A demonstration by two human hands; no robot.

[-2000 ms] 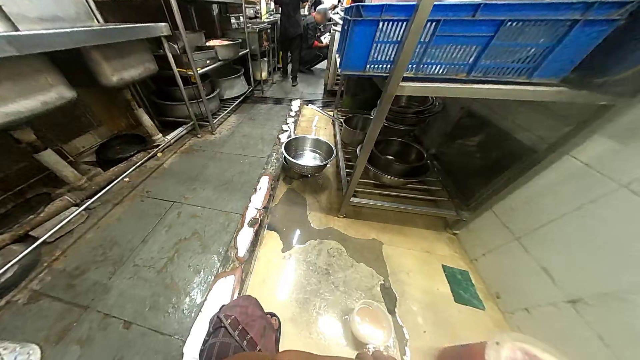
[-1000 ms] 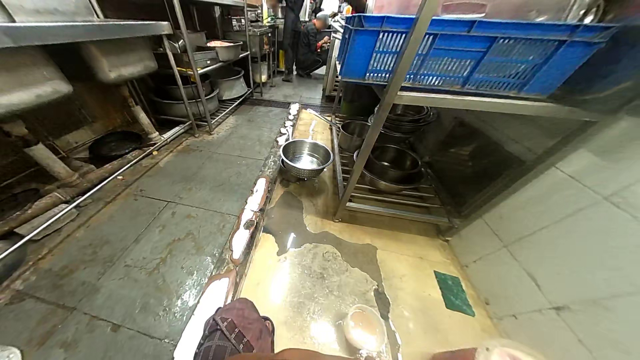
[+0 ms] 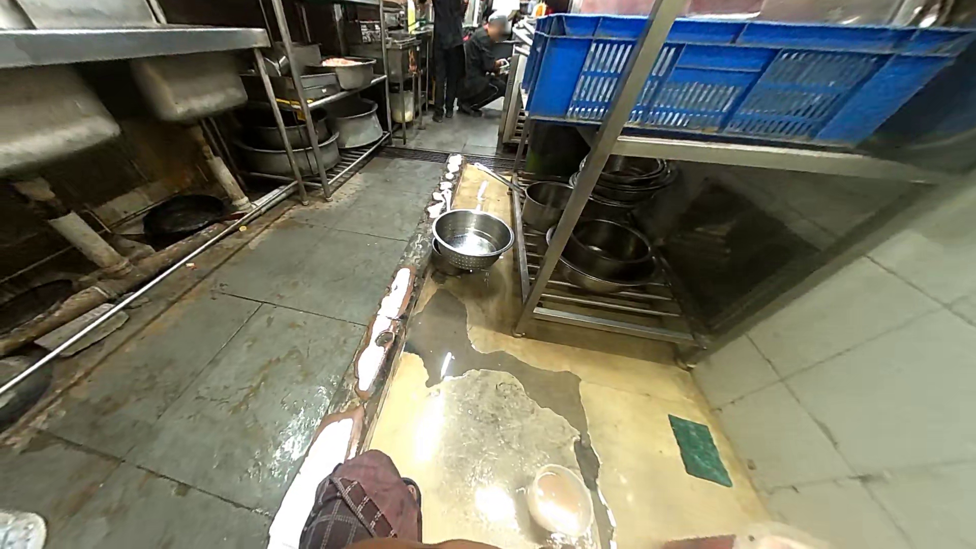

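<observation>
Neither of my hands shows clearly; a blurred strip of skin, perhaps an arm, crosses the bottom edge of the view. A pale round bowl stands on the wet floor close to that edge. Left of it is my knee in checked dark cloth. Farther ahead, a perforated steel colander rests beside the low raised edge, over a darker vessel. A green scouring pad lies flat on the floor at the right. At the bottom right a blurred pale and reddish shape is cut off; I cannot tell what it is.
A steel rack holds steel pots low down and a blue plastic crate above. A chipped raised edge divides the floor. Steel sinks and pot shelves line the left. Two people in dark clothes are at the back.
</observation>
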